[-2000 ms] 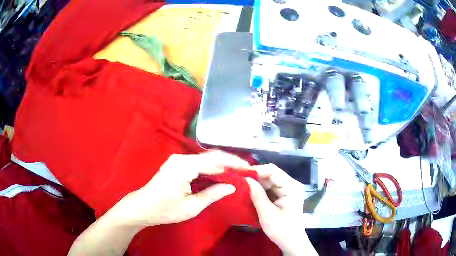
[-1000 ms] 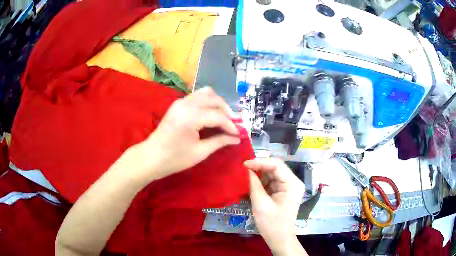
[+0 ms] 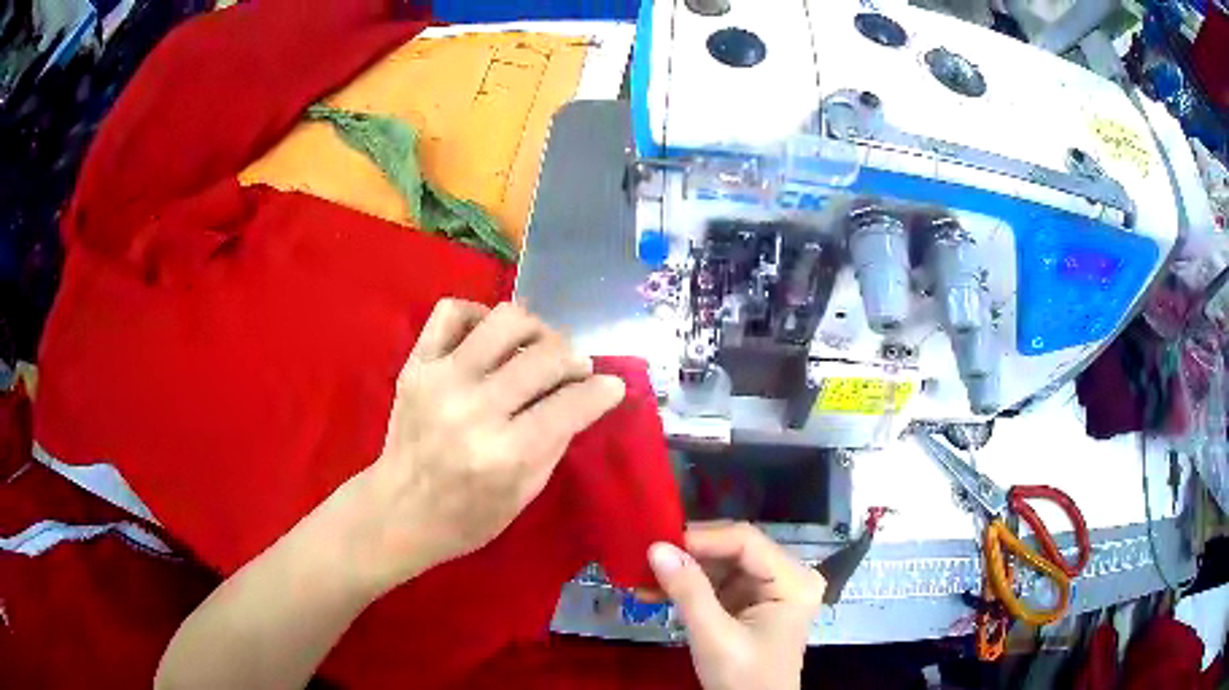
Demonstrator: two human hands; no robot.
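The red garment piece [image 3: 283, 364] spreads left of the overlock machine [image 3: 890, 148] and over the table's front edge. My left hand [image 3: 492, 418] pinches its edge near the front of the grey cloth plate [image 3: 580, 229]. My right hand [image 3: 735, 593] pinches the same edge lower down, nearer the table's front. The edge between my hands runs down just left of the machine's front. The fabric's upper corner lies a little in front of and left of the needle area [image 3: 694, 303].
Scissors with orange and red handles [image 3: 1024, 553] lie on the table right of my right hand. An olive green strip [image 3: 404, 169] lies on the yellow-orange board [image 3: 499, 108]. A clear plastic bag [image 3: 1193, 337] is at the far right. A dark strip hangs at the machine's front.
My hands first held the fabric bunched together, then spread its edge by the needle area. Since then both hands have moved down, drawing the edge slightly away from the needle area.
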